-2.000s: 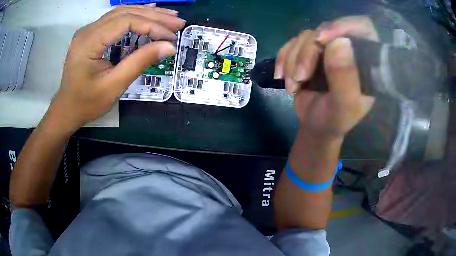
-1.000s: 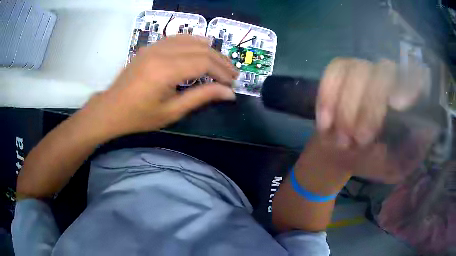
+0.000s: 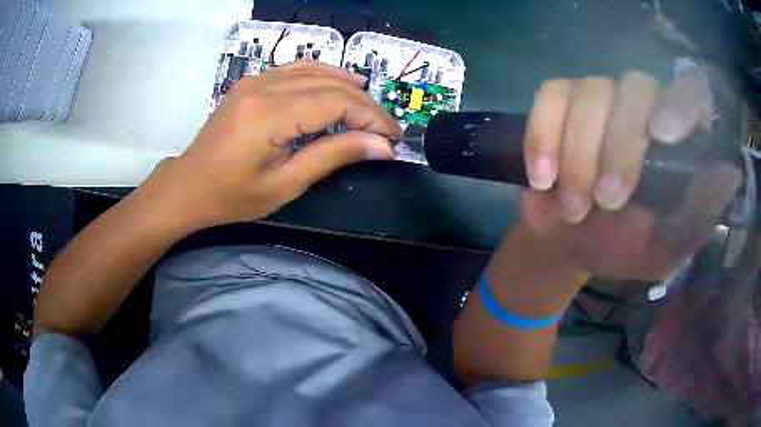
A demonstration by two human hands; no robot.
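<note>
Two white housing halves lie side by side: the right housing [image 3: 451,62] and the left housing [image 3: 246,35]. A green circuit board [image 3: 438,106] with a yellow transformer [image 3: 415,99] sits in the right one. My right hand [image 3: 613,167] grips the black electric screwdriver [image 3: 476,146], held nearly level, nose to the left. Its silver bit [image 3: 409,139] reaches the fingertips of my left hand [image 3: 292,138]. My left thumb and index finger nearly meet at the bit's tip, over the right housing's near left corner. Whether they hold a screw is hidden. My left hand covers part of both housings.
Grey slotted stacked housings [image 3: 42,62] stand at the far left on a white sheet [image 3: 158,100]. The dark green bench top [image 3: 534,42] extends behind and right. A blurred clear plastic item [image 3: 692,79] is at the right. A reddish cloth shape [image 3: 692,350] is at the lower right.
The view has shifted, so the housings appear further right. My left hand has moved from the left housing to the right one. The screwdriver has moved left, its bit now at my left fingertips.
</note>
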